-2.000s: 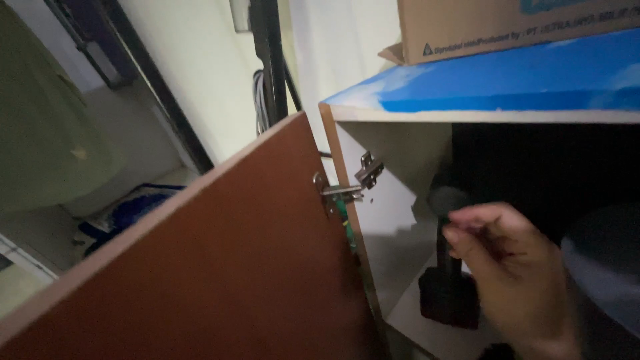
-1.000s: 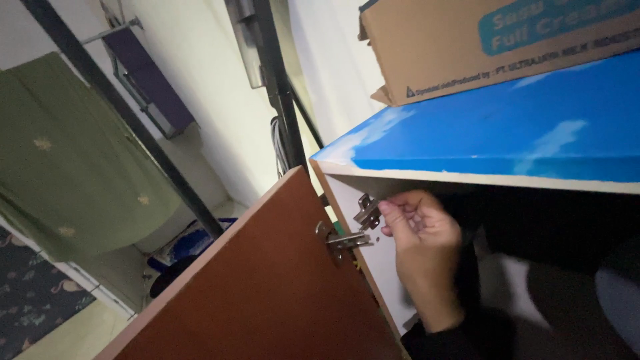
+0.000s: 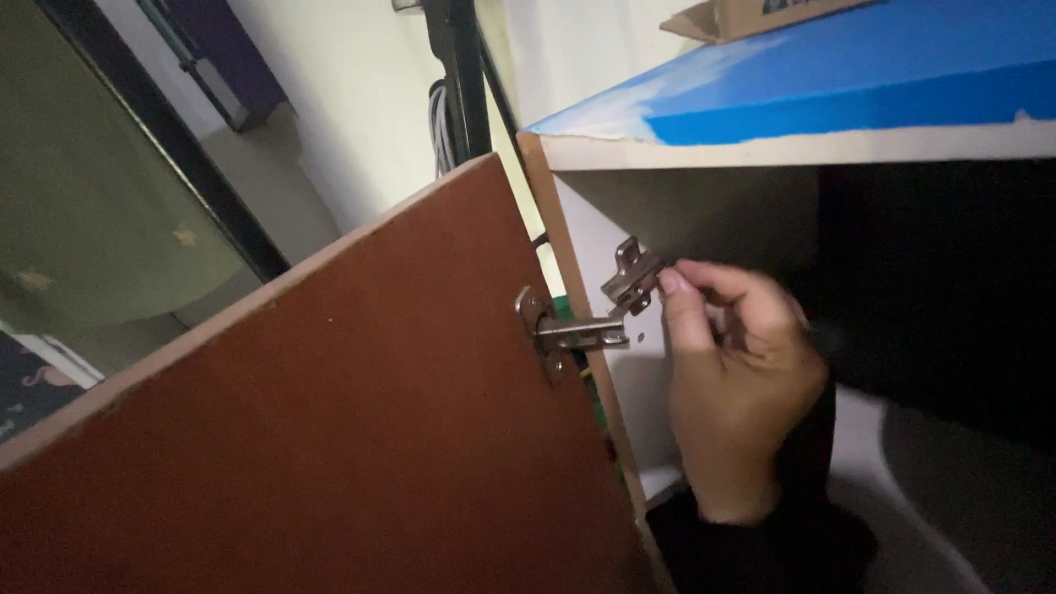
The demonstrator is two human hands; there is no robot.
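My right hand point(image 3: 734, 371) reaches into the cabinet, its thumb and forefinger pinching the end of a metal hinge mounting plate point(image 3: 634, 275). The plate sits at a slant against the white inner side panel point(image 3: 606, 239). Just below and left of it, a hinge arm point(image 3: 582, 332) sticks out from the brown cabinet door point(image 3: 355, 412), which stands open. The arm's free end lies over the panel's front edge, close to the plate. A small hole shows in the panel by the arm's tip. My left hand is not in view.
Above the opening runs the cabinet top point(image 3: 825, 107) with a blue covering, bearing a cardboard box point(image 3: 747, 18). A black post point(image 3: 458, 82) with a coiled cable point(image 3: 440, 128) rises behind the door. Greenish cloth point(image 3: 91, 190) hangs at the left.
My right hand has moved from in front of a dark object inside the cabinet to the mounting plate, which its fingers have taken hold of. The view has shifted.
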